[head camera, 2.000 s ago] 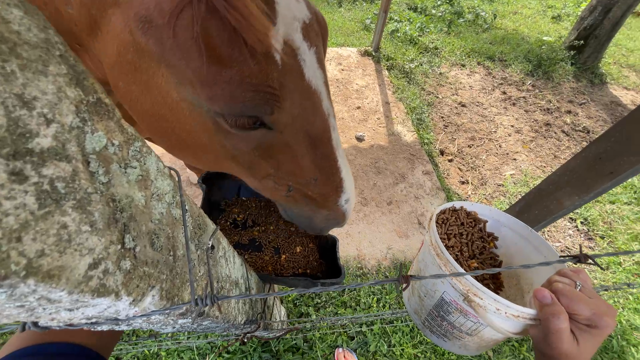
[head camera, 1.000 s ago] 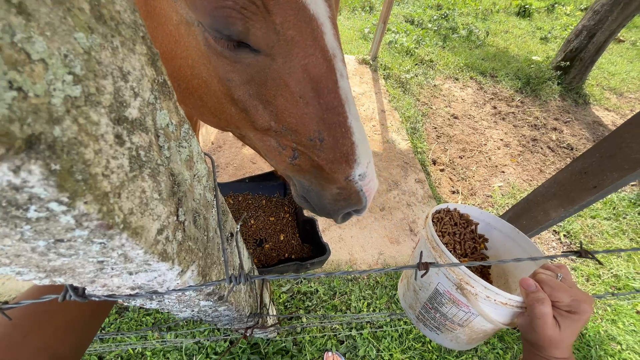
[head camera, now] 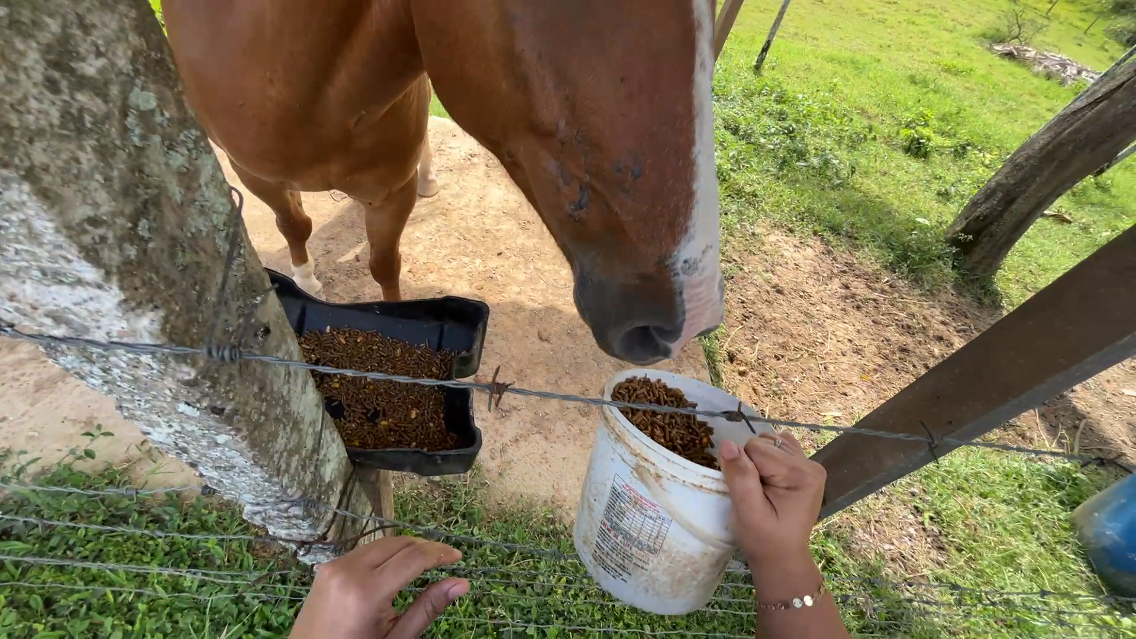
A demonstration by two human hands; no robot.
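My right hand (head camera: 774,484) grips the rim of a white plastic bucket (head camera: 652,524), which bears a printed label and holds brown feed pellets (head camera: 666,422). My left hand (head camera: 377,581) is empty, thumb and fingers apart, low in front of the lichened post. The muzzle of a brown horse (head camera: 621,204) with a white blaze hangs just above the bucket. Left of the bucket, a black plastic trough (head camera: 457,324) holds more pellets (head camera: 382,390), mixed with yellowish bits.
A strand of barbed wire (head camera: 550,395) crosses in front of bucket and trough; more strands (head camera: 222,572) run lower. A thick lichened post (head camera: 177,222) stands left, a dark slanting beam (head camera: 985,364) right. At the right edge is a blue container (head camera: 1109,532).
The horse's head has lifted away from the trough and is now over the bucket. My left hand has come into view at the bottom. The view has shifted.
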